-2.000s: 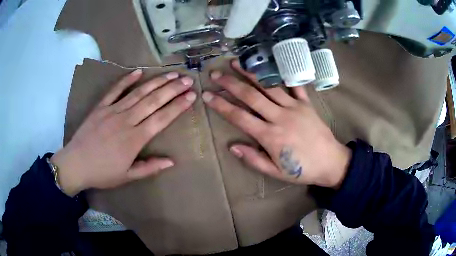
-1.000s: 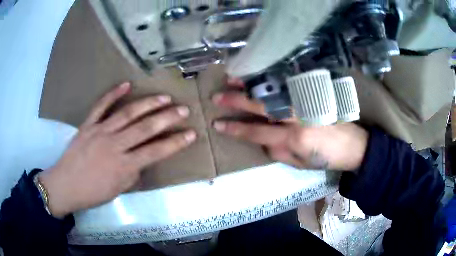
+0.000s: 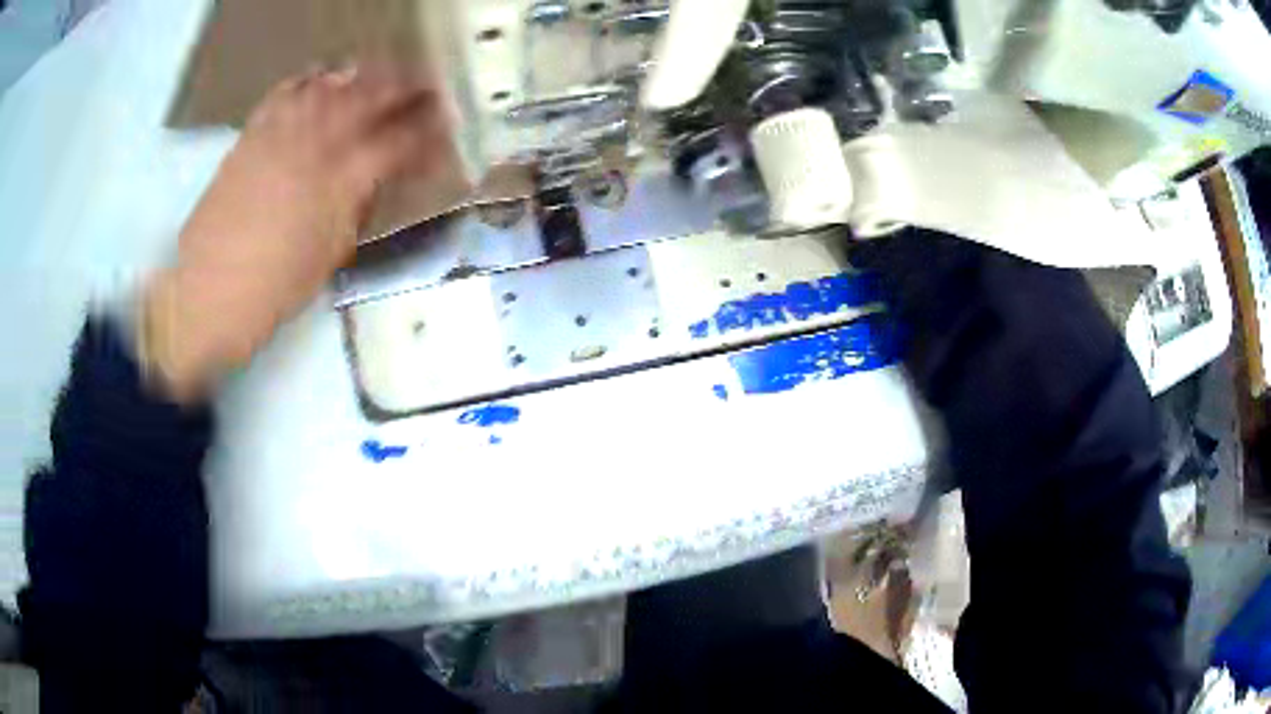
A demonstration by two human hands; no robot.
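The brown cloth panel (image 3: 265, 63) lies at the upper left, its near edge beside the presser foot (image 3: 560, 223) under the sewing machine head (image 3: 683, 42). My left hand (image 3: 300, 195) is blurred and lies on the panel, left of the machine head; its fingertips are too blurred to tell whether they pinch the cloth. My right hand is hidden behind the machine head and a pale cloth piece; only the dark sleeve shows. The pale cloth (image 3: 976, 175) extends right from the white tension knobs (image 3: 804, 168). The needle plate (image 3: 579, 314) is uncovered.
The white table (image 3: 586, 488) has worn blue markings and a printed ruler along its front edge. A pale control panel (image 3: 1182, 314) stands at the right. Scraps (image 3: 892, 558) lie below the table's right side.
The brown panel has moved away from me, baring the machine bed and table. My left hand has moved forward with it. My right hand has gone out of sight, and pale cloth now shows at right.
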